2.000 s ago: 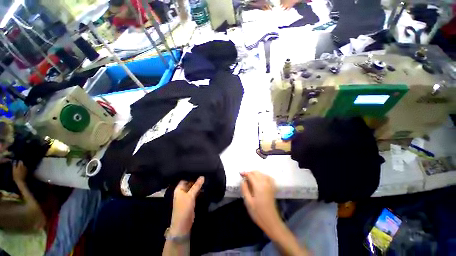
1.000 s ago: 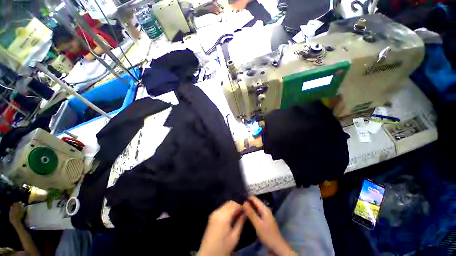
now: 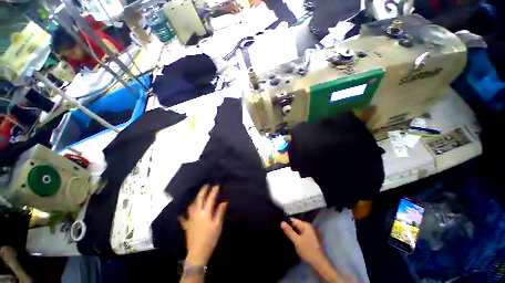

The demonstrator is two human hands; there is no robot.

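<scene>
A large black garment panel (image 3: 238, 166) lies on the white table left of the machine and hangs over the front edge onto my lap. My left hand (image 3: 204, 224) lies on it with the fingers spread, palm down. My right hand (image 3: 302, 239) pinches the panel's right edge at the table front. A stack of black cut pieces (image 3: 338, 160) lies right of the needle area and covers part of the sewing machine (image 3: 354, 72). A separate long black piece (image 3: 119, 171) lies to the left.
A dark cloth heap (image 3: 185, 80) lies at the back beside a blue bin (image 3: 138, 105). A tape roll (image 3: 78, 230) sits at the left edge near a neighbouring machine (image 3: 41, 179). A smartphone (image 3: 407, 225) is right of my knee. A person in red (image 3: 94, 47) is at the back left.
The panel has come away from the back heap and lies nearer me, baring more table on the left. My hands, together a second ago, are apart; the left has moved left and up onto the cloth.
</scene>
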